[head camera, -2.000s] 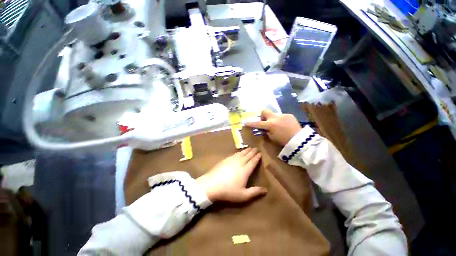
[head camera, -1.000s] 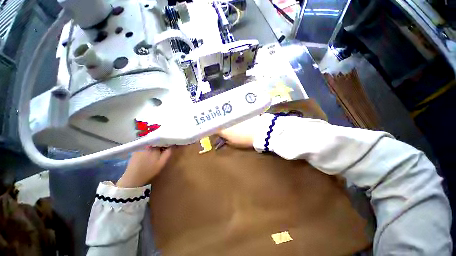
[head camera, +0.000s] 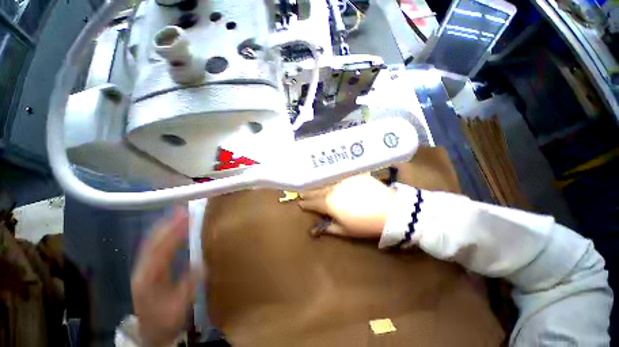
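The brown fabric piece (head camera: 339, 284) lies spread over the table front, its upper part under the sewing lamp (head camera: 339, 159). My right hand (head camera: 353, 207) lies palm down on the cloth just below the lamp; a small dark object, maybe thread snips (head camera: 324, 227), shows at its thumb side. My left hand (head camera: 163, 278) is blurred, off the cloth by its left edge, fingers up and apart, with nothing seen in it. A bit of the yellow clamp (head camera: 290, 196) shows left of my right fingertips. A pale-yellow tab (head camera: 383, 326) sits on the lower cloth.
The white machine head (head camera: 203, 115) stands behind and left, with the lamp's curved neck in front of it. A control screen (head camera: 468, 34) stands at the back right. A bundle of brown pieces (head camera: 495, 159) lies at the right. Brown material (head camera: 30, 284) is at the far left.
My left hand has come off the cloth's upper left edge, down and left. My right hand has stayed near the clamp and now lies flatter. The view has shifted, showing the screen more fully.
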